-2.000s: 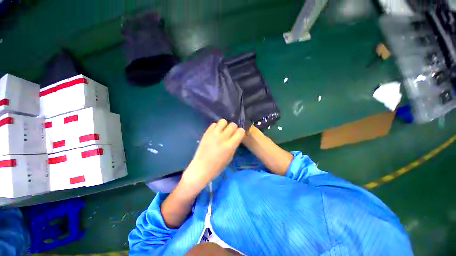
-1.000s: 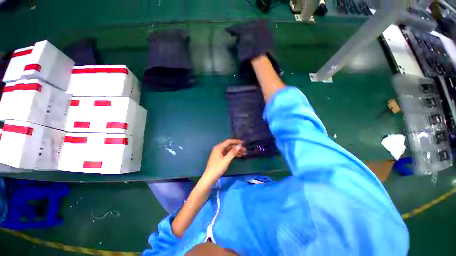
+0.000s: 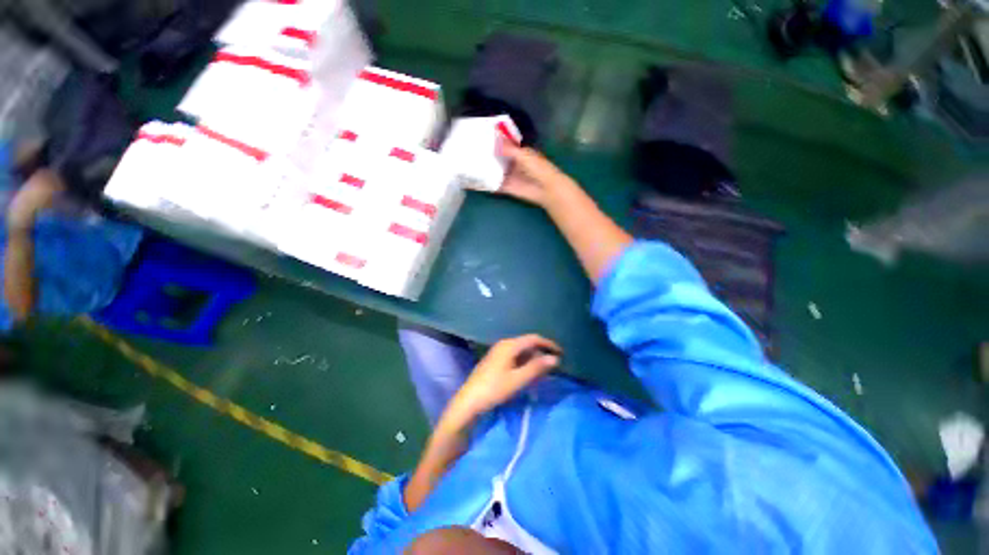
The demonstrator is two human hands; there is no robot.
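My right hand grips a small white product box with a red patch, at the right side of the stacked product boxes. My left hand is near the bench's front edge, fingers apart, holding nothing. The stack of empty mailers lies on the bench to the right, partly covered by my right sleeve. A dark packed mailer lies behind it and another dark mailer lies behind the held box.
Another person's arm and blue sleeve show at far left beside a blue stool. White scrap lies at the right. Yellow-black tape crosses the green floor. A grey, plastic-like heap is at lower left.
The view has swung left. My right hand has moved from the dark mailer at the back to the white boxes and taken hold of one. My left hand has left the mailer stack.
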